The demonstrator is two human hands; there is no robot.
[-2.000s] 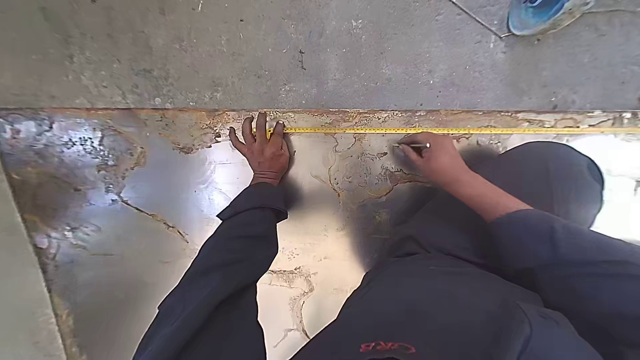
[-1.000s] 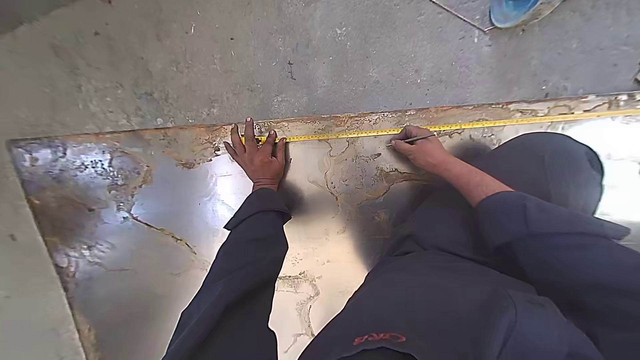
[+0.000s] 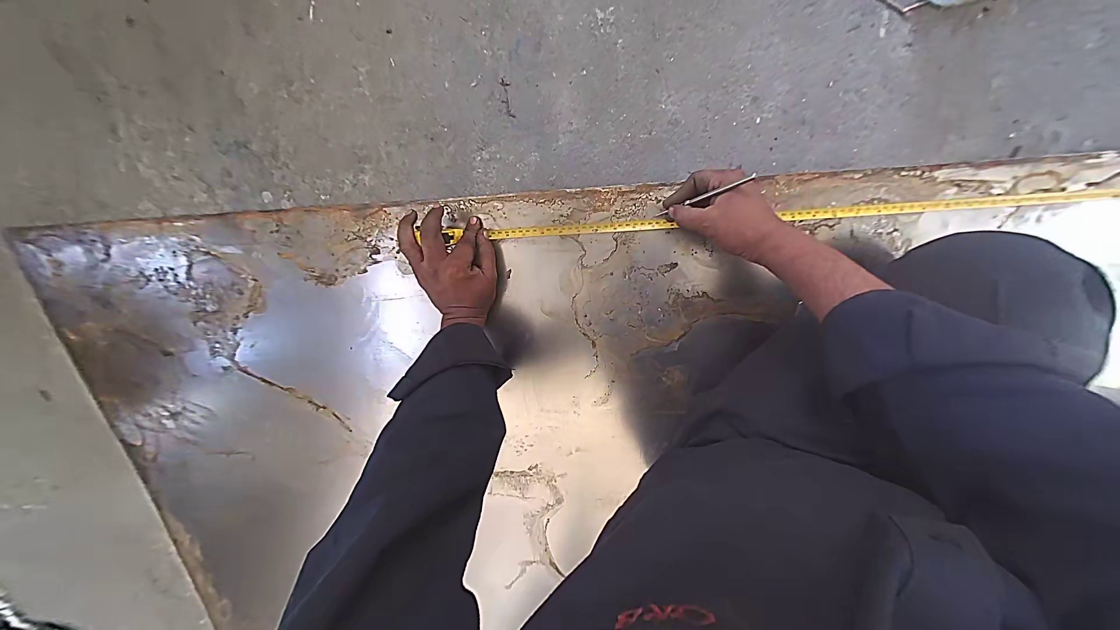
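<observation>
A yellow tape measure blade (image 3: 595,228) lies along the upper edge of a stained, shiny metal sheet (image 3: 306,350). My left hand (image 3: 453,271) presses down on the blade's left end with its fingers spread. Farther right, my right hand (image 3: 722,214) holds a thin metallic scriber or pen (image 3: 723,188), whose tip points down and left beside the blade's upper edge. Part of the blade passes beneath the right hand and shows again beyond it, running to the right edge of the view.
Grey concrete floor (image 3: 420,96) borders the sheet above and at the left. Rust and brown stains mark the sheet's top and left edges. My knee (image 3: 1006,297), in dark cloth, is over the sheet at the right. Part of a pale blue object (image 3: 954,3) shows at the top right.
Both hands stay near the same places along the blade, the right still with the thin tool. The view has shifted, so the blue object at the top right has almost left it.
</observation>
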